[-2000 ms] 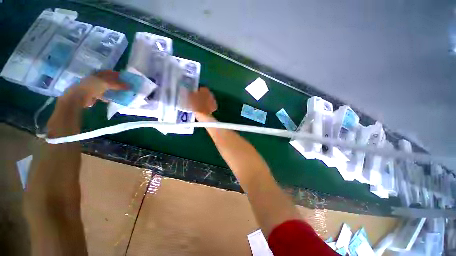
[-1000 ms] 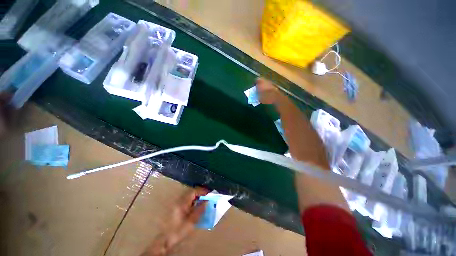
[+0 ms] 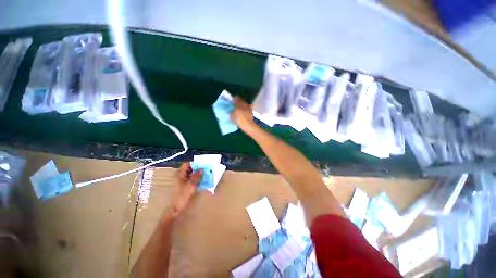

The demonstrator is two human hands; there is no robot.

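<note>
My left hand (image 3: 186, 184) holds folded leaflets (image 3: 209, 172), white and light blue, over the belt's near edge. My right hand (image 3: 242, 114) holds light blue and white leaflets (image 3: 224, 115) above the green belt, just left of a row of trays. Clear blister trays (image 3: 278, 89) stand close together on the belt at the right; some show a light blue leaflet inside. More trays (image 3: 76, 79) lie on the belt at the left. A loose pile of leaflets (image 3: 285, 250) lies on the brown bench at the lower middle.
A white cord (image 3: 157, 114) hangs from the top across the belt and ends on the bench (image 3: 103, 217). Two leaflets (image 3: 51, 182) lie near its end. More trays (image 3: 462, 233) stand at the lower right. A pale panel (image 3: 217, 19) runs behind the belt.
The view has shifted right and the yellow bag is out of view. The leaflets formerly lying on the belt are gone from there; my right hand now holds leaflets clear of it. My left hand still holds leaflets.
</note>
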